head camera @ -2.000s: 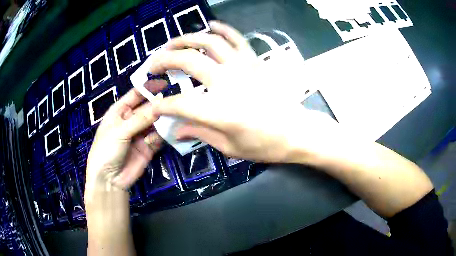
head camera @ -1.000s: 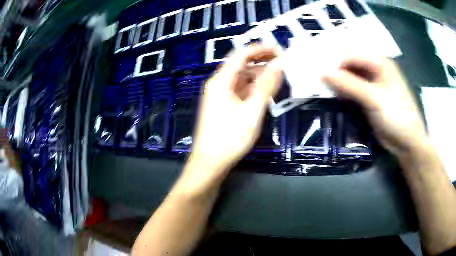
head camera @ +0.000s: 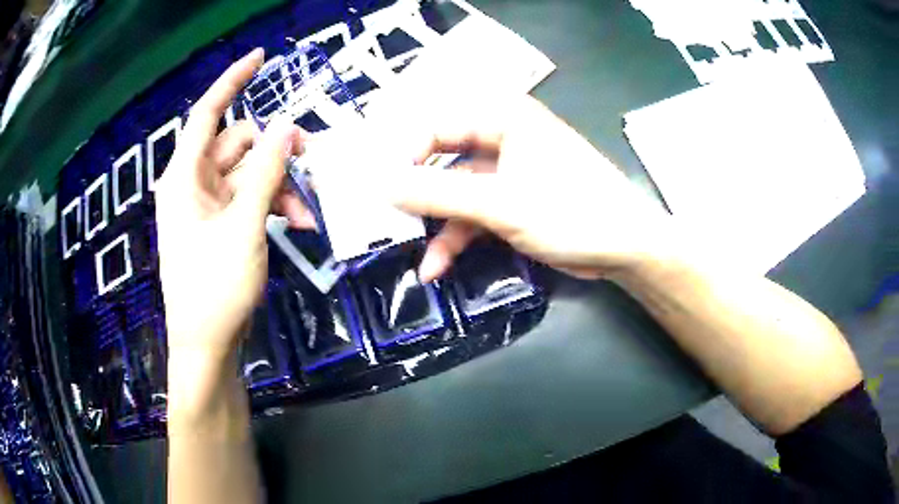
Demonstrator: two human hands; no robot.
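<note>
My left hand (head camera: 217, 207) holds a dark blue front housing (head camera: 296, 81) by its side, above the tray; its key grid points up and away. A white die-cut adhesive piece (head camera: 360, 202), with a dark slot near its lower edge, covers the housing's window end. My right hand (head camera: 513, 202) has its thumb and fingers on the piece's right side; the exact contact is blurred. A white die-cut backing sheet (head camera: 473, 64) with rectangular holes lies over the tray's upper right part. A pale strip (head camera: 304, 258) shows below my left fingers.
The black parts tray (head camera: 394, 374) holds rows of housings, several with white adhesive frames (head camera: 126, 182). A white sheet stack (head camera: 749, 162) lies at right, with a spent sheet (head camera: 710, 34) beyond it. Dark stacked trays (head camera: 39, 345) stand at far left. The dark mat (head camera: 473, 423) shows in front.
The backing sheet has left my hands and now lies over the tray's upper right part. The housing now shows in my left hand, with the white piece over it. The view has turned back to the right.
</note>
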